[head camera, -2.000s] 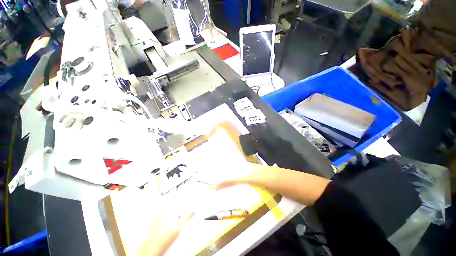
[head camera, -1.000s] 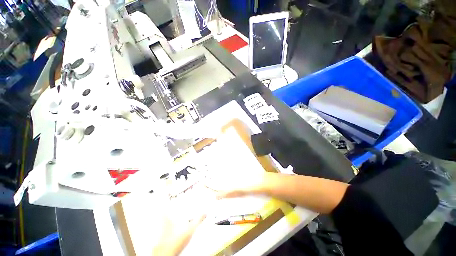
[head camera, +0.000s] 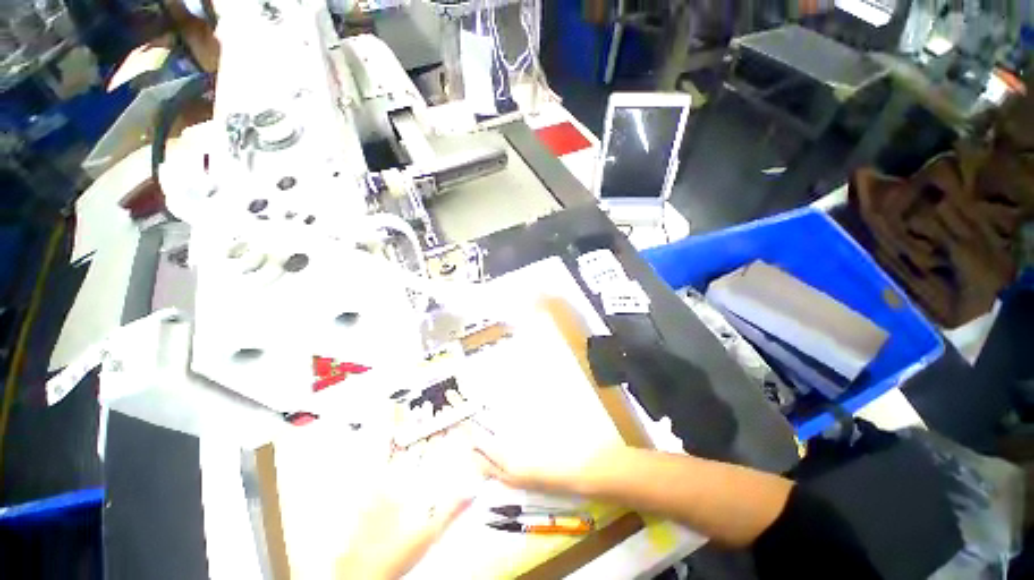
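The white template board (head camera: 267, 510) with brown edges and yellow tape lies under the machine head and is strongly overexposed. My right hand (head camera: 533, 459) reaches in from the right, palm down on the board near the clamp area. My left hand (head camera: 397, 527) lies on the board at the lower middle, washed out by glare. Black fabric (head camera: 437, 395) shows at the clamp area beyond my hands. I cannot tell whether either hand grips anything. Snips with dark tips and an orange grip (head camera: 542, 525) lie on the board below my right hand.
The white machine head (head camera: 284, 295) stands at the left. White labels (head camera: 612, 283) lie on the dark tabletop. A blue bin (head camera: 833, 266) with a grey-white box (head camera: 794, 323), a black fabric stack (head camera: 873, 493) and clear plastic (head camera: 986, 510) are at right. A white-edged tablet (head camera: 643, 153) stands behind.
The view has shifted, so the machine and bin sit lower in the picture. My right hand has come slightly nearer my left hand and lies more over the board's middle.
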